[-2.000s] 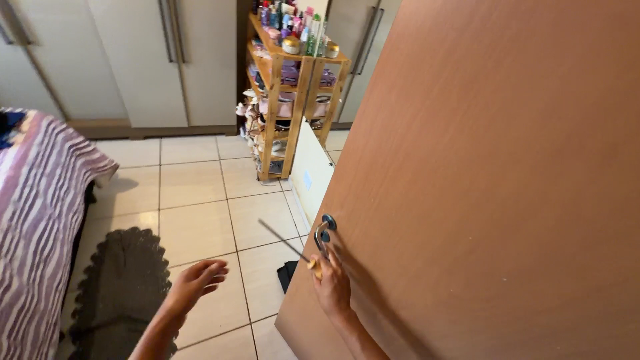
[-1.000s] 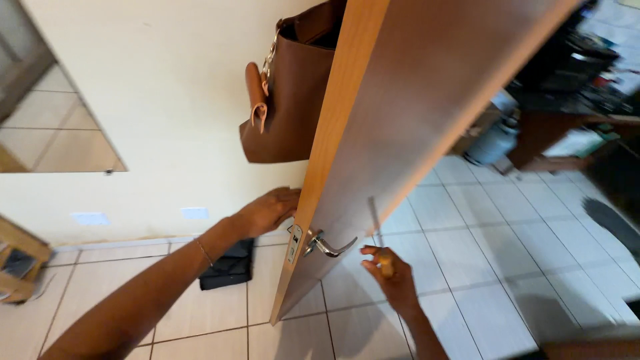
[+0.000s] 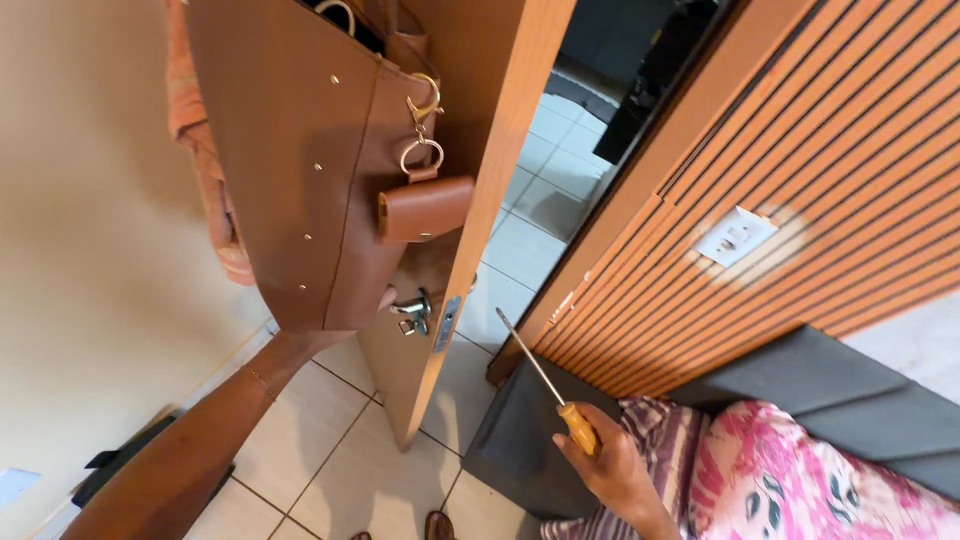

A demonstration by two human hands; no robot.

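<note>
My right hand (image 3: 611, 461) grips the yellow handle of a screwdriver (image 3: 531, 360), its long thin shaft pointing up and left. My left hand (image 3: 322, 341) reaches behind the bottom of a brown handbag (image 3: 300, 187); a fingertip shows beside the metal door handle (image 3: 409, 306), and the rest of its fingers are hidden. The wooden door (image 3: 487, 180) stands ajar, edge toward me, with a metal lock plate (image 3: 447, 324) in that edge. A key (image 3: 407, 326) sits below the handle. A small brown pouch (image 3: 427, 210) hangs from the bag by a gold ring.
On the right are the door frame (image 3: 637, 225), a slatted wood panel with a white wall outlet (image 3: 735, 236), and a dark upholstered bed (image 3: 517, 435) with a pink floral pillow (image 3: 780, 472). An orange cloth (image 3: 202, 150) hangs behind the bag. A black object (image 3: 150, 450) lies by the left wall.
The view has swung round the door's edge to the bag side. My left hand has gone from the door edge to behind the bag. The screwdriver remains in my right hand.
</note>
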